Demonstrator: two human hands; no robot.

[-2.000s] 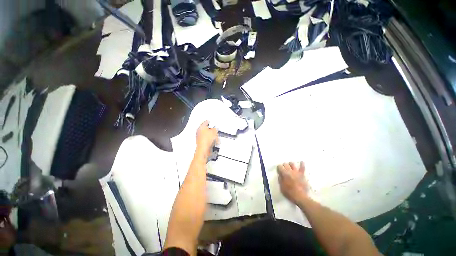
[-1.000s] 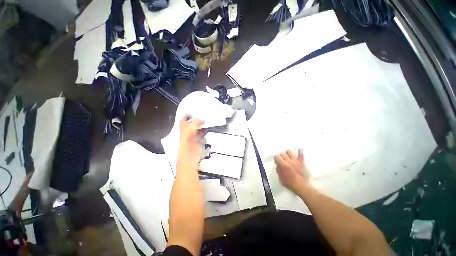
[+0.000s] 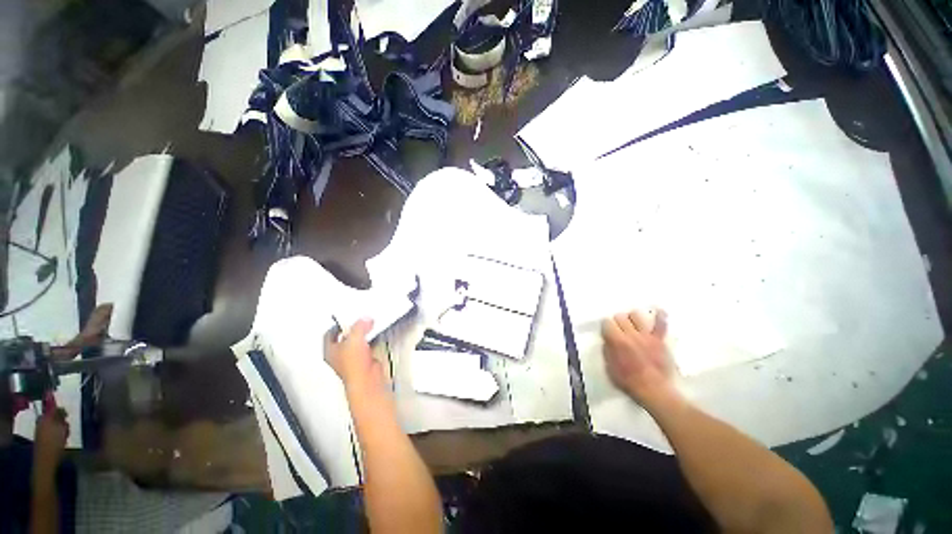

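Note:
My left hand holds a small white-topped cut part by its lower left end, over the right side of the sleeve stack. My right hand rests with bent fingers on the large body panel stack, near its left edge; no held thing shows. Between my hands lies the middle panel stack with a rounded top. On it sit two small rectangular blocks side by side and another small cut part below them.
A long tapered piece lies above the body panel. Navy and white offcuts and pale rings lie behind. Narrow strips lie at the sleeve stack's left. At far left, a coworker's hands are by a machine. Metal rails run at right.
My left hand has moved from the middle panel's top down and left, carrying the small part towards the sleeve stack. My right hand stays on the body panel. The coworker's hands and machine show more.

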